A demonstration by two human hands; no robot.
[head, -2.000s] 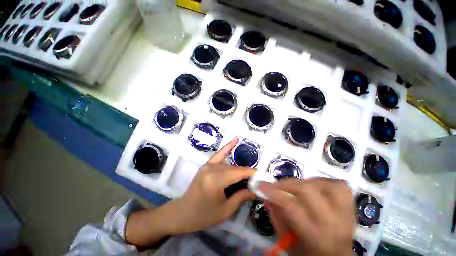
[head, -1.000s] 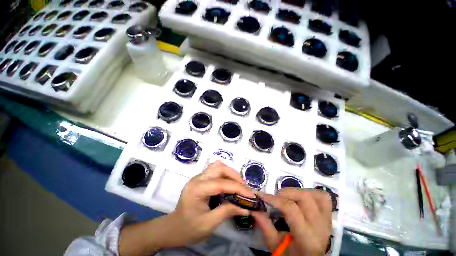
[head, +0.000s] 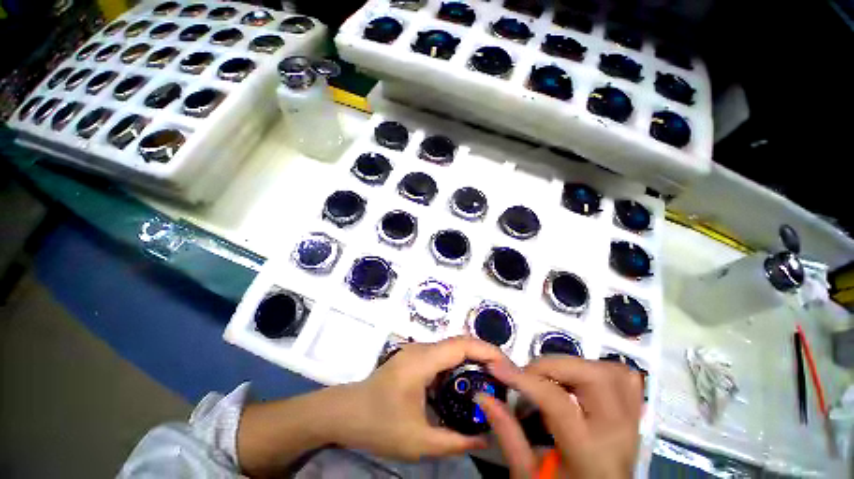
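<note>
My left hand (head: 398,398) holds a smartwatch head (head: 465,400) by its edge, above the near part of the foam tray (head: 346,341). Its round dark face points up at me and shows small blue and whitish graphics. My right hand (head: 585,407) is at the right side of the watch head, with a fingertip on its face. An orange-red stick tool (head: 549,463) shows under my right hand, mostly hidden by the fingers. No wiping cloth can be made out. The tray holds rows of round watch heads, some with bright reflections.
Stacked foam trays stand at the far left (head: 201,178) and behind (head: 581,126). Translucent dispenser bottles stand left (head: 314,122) and right (head: 730,285). At right lie a crumpled whitish heap (head: 712,379), a thin black stick (head: 801,374) and a thin red stick (head: 813,370).
The watch head, edge-on a second ago, now has its face turned up and lit. The white piece at my right fingertips two seconds ago is not visible now. The view has shifted.
</note>
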